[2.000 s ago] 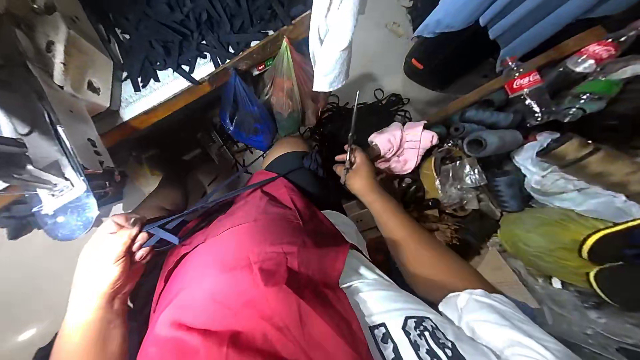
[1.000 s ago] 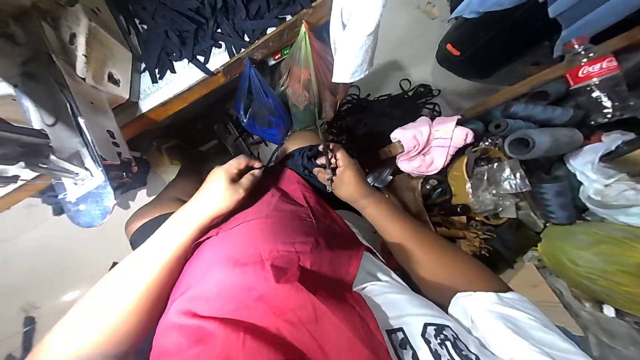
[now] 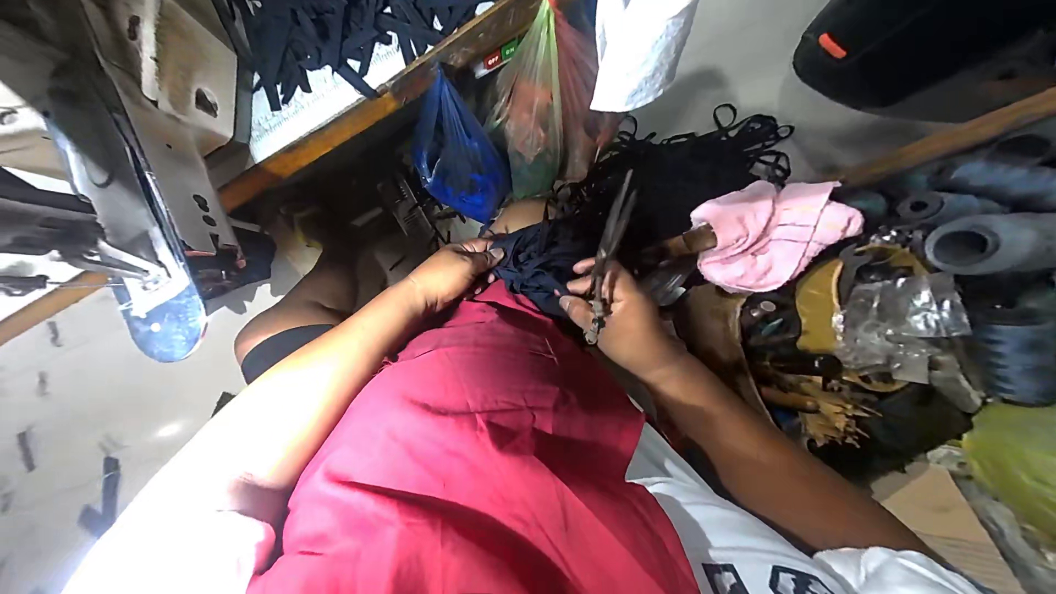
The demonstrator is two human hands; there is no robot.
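My left hand pinches the edge of a bundle of dark navy fabric strips on my lap, above the red cloth that covers my front. My right hand grips a pair of metal scissors, whose blades point away from me and look nearly closed together. The fingertips of that hand are at the right side of the bundle. Whether they also touch the strips, I cannot tell. A heap of dark looped strips lies just beyond the scissors.
A sewing machine stands at left beside a wood-edged table bearing dark strips. Blue and clear plastic bags hang from its edge. At right are a pink cloth, thread cones and a yellow-green bag.
My left hand has moved from the far left, where it held long dark strips, to the bundle on my lap. The scissors have stayed in my right hand.
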